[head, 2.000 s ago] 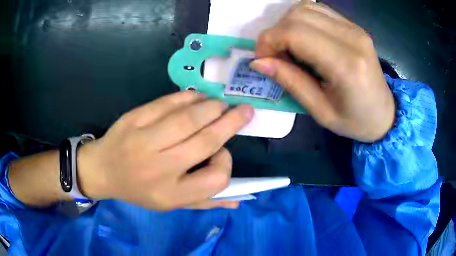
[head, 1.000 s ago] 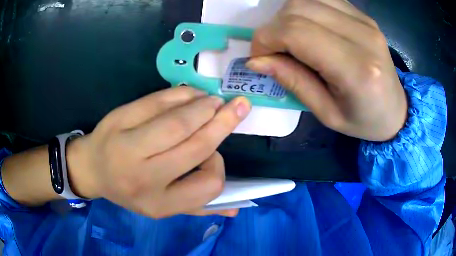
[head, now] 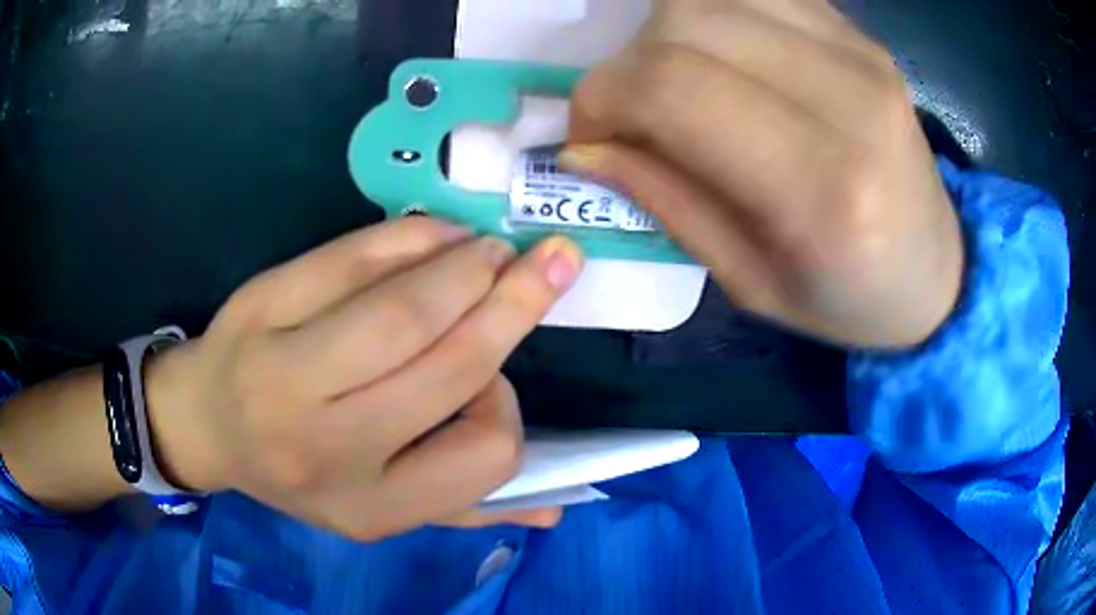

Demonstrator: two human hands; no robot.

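Note:
The mint-green positioning jig lies across a white phone or back cover. A printed label with a CE mark lies in the jig's cut-out, its lower edge along the cut-out's edge. My right hand is over the label's upper right part, thumb and finger at it; whether they still grip it is hidden. My left hand presses finger and thumb tips on the jig's lower edge and also holds a folded white strip below.
A dark bench mat lies under the work. A dark flat piece shows beside the phone. My blue smock is at the bench's near edge. A grey wristband with a dark face is on my left wrist.
The jig, the phone and both hands have shifted left in the view. The label now looks flatter in the cut-out, and my right hand is blurred by motion.

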